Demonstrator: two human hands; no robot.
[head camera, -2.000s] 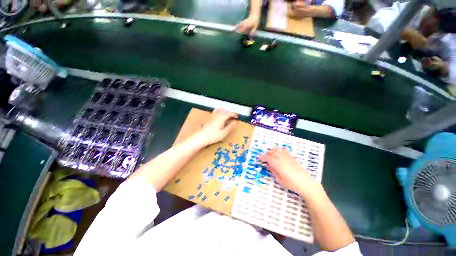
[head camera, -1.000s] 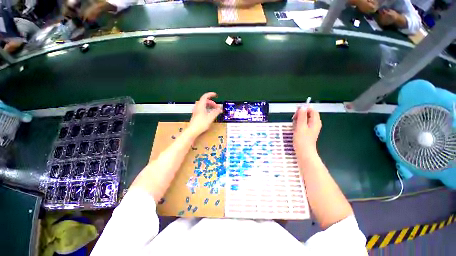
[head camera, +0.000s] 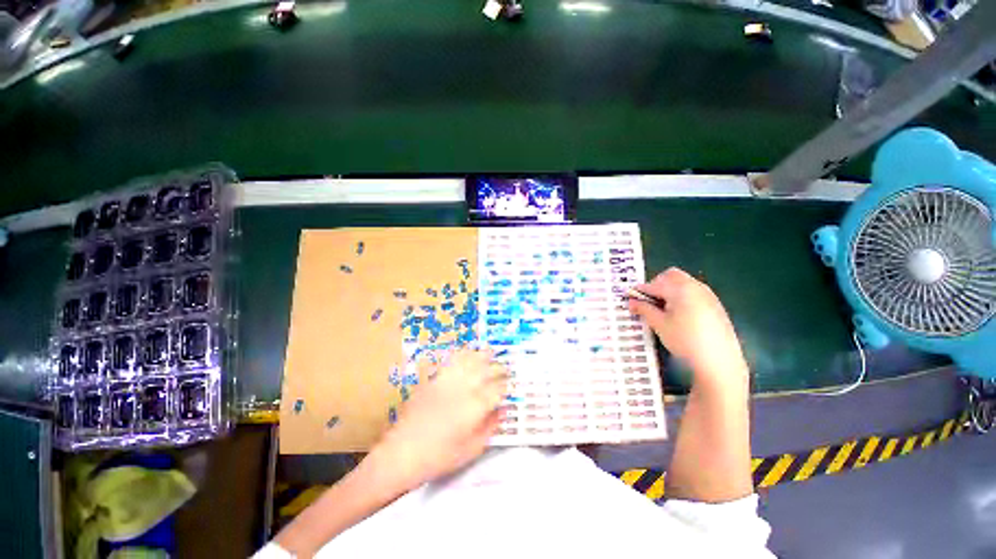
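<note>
The white parts tray (head camera: 579, 420) with rows of small slots lies on the right part of the brown board (head camera: 339, 317). Dark slivers sit in its upper right slots. Many small blue pieces (head camera: 437, 322) are scattered over the board and the tray's left half. My right hand (head camera: 683, 317) pinches thin metal tweezers (head camera: 644, 295), whose tips are at the tray's right slots. My left hand (head camera: 464, 404) rests low over the seam of board and tray; its fingertips are blurred, and I cannot tell if it holds anything.
A clear blister tray (head camera: 142, 306) with black cases is at the left. A lit smartphone (head camera: 521, 199) stands behind the white tray. A blue fan (head camera: 923, 262) is at the right, a metal post (head camera: 863, 120) behind. Yellow-green cloth (head camera: 131, 497) lies in an open box at lower left.
My left hand has come from beside the smartphone down to the board's lower middle. My right hand has come down to the tray's right slots with the tweezers. The view has tilted down.
</note>
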